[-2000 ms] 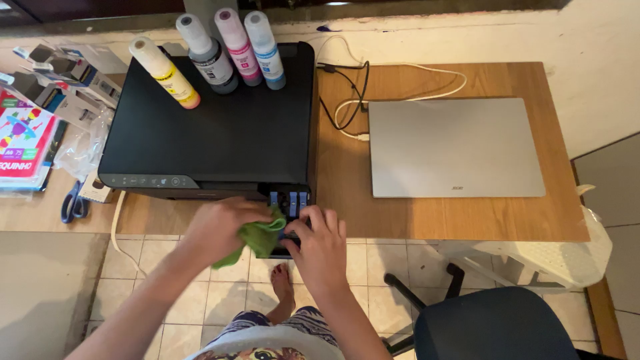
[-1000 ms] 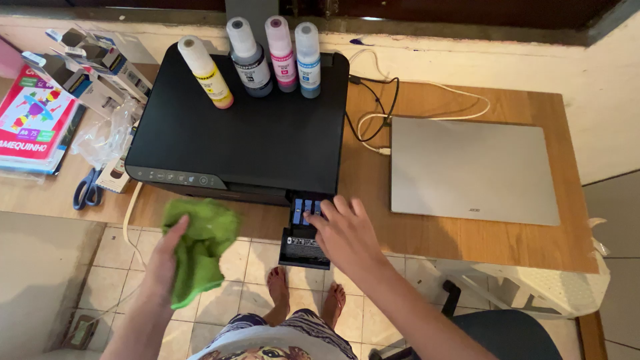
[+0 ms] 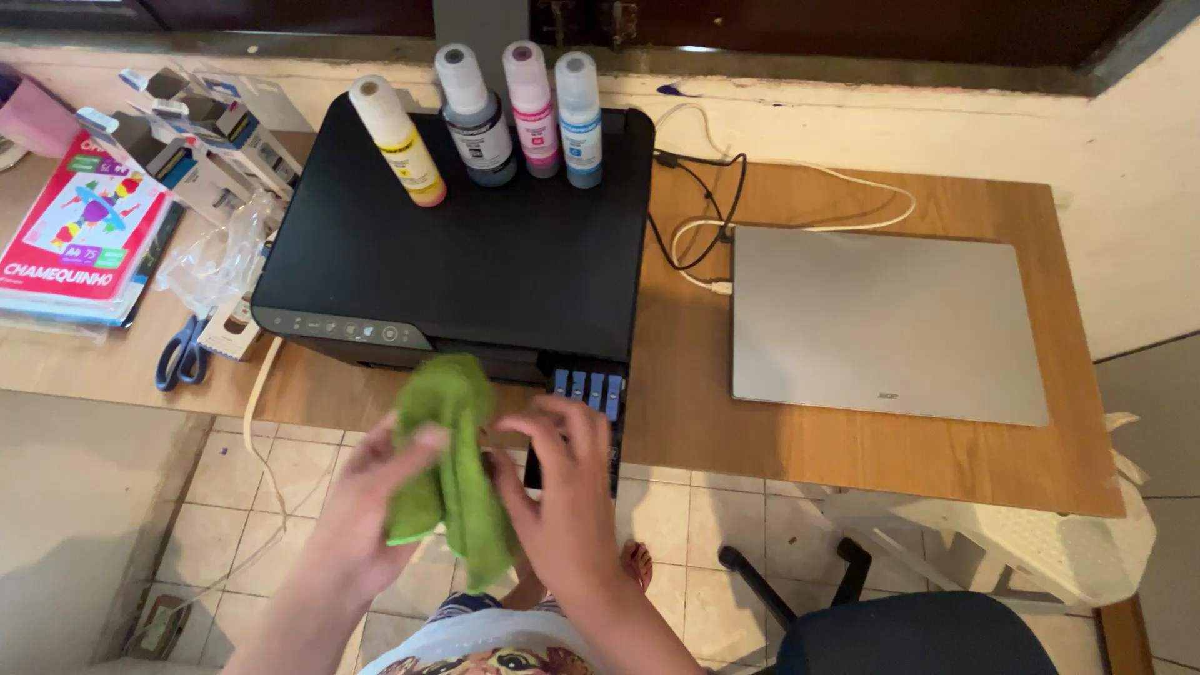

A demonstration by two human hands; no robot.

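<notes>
A green cloth (image 3: 455, 469) hangs from my left hand (image 3: 380, 492), which grips it in front of the printer. My right hand (image 3: 562, 487) is at the cloth's right side, fingers bent and apart; whether it touches the cloth is unclear. Behind the right hand, the black ink tank printer (image 3: 469, 262) has its tank cover folded down, and a row of blue tank caps (image 3: 588, 389) shows. On the printer's lid stand a yellow ink bottle (image 3: 400, 145), a black ink bottle (image 3: 476, 122), a magenta ink bottle (image 3: 532, 112) and a cyan ink bottle (image 3: 580, 122).
A closed silver laptop (image 3: 881, 323) lies right on the wooden desk (image 3: 994, 469), with cables (image 3: 741, 187) behind. At left are blue-handled scissors (image 3: 183, 356), a plastic bag (image 3: 220, 253), open cartons (image 3: 206, 141) and a red paper pack (image 3: 89, 225). A dark chair (image 3: 914, 637) stands lower right.
My right hand has come away from the tank caps toward the cloth. My left hand, still holding the cloth, has moved closer to the right hand.
</notes>
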